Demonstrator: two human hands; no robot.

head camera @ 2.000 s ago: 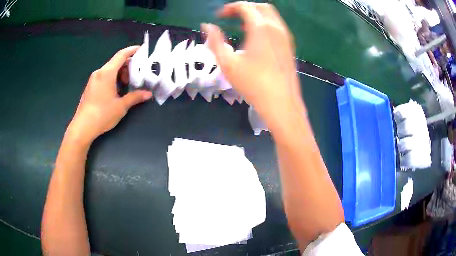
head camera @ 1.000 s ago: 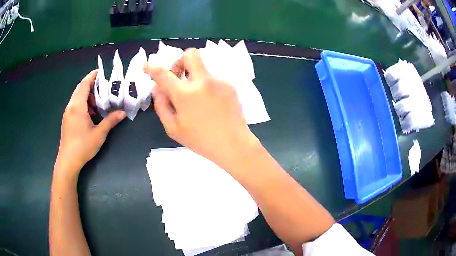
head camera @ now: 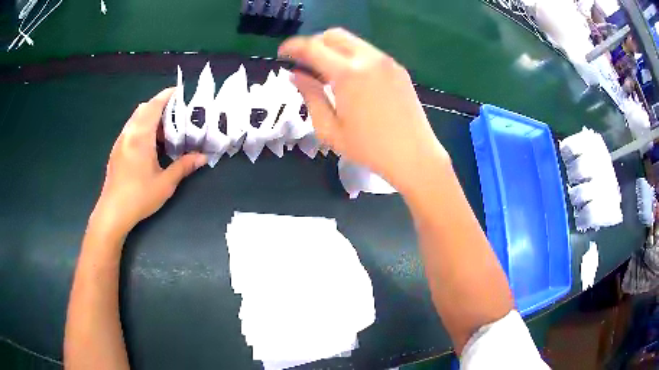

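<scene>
A row of white wrapped adapters [head camera: 249,119] stands upright on the dark green table, dark parts showing in several openings. My left hand [head camera: 155,148] holds the row's left end, thumb in front and fingers behind. My right hand [head camera: 361,94] is raised over the row's right end, blurred, fingers bent; its fingertips are partly hidden, so I cannot tell if it holds anything. A white sheet [head camera: 365,181] shows below my right hand, partly covered. The flat stack of white sheets [head camera: 300,285] lies nearer me.
A long blue bin [head camera: 526,209] is at the right. White packets [head camera: 591,181] and a white scrap [head camera: 589,264] lie beyond it. Bare black adapters [head camera: 271,14] stand on the far green strip, with white cables [head camera: 30,25] at far left. A brown box [head camera: 578,336] is below the table.
Since one second ago, my right hand has lifted and moved right from the row. More wrapped adapters now stand in the row between my hands. My left hand still holds its left end.
</scene>
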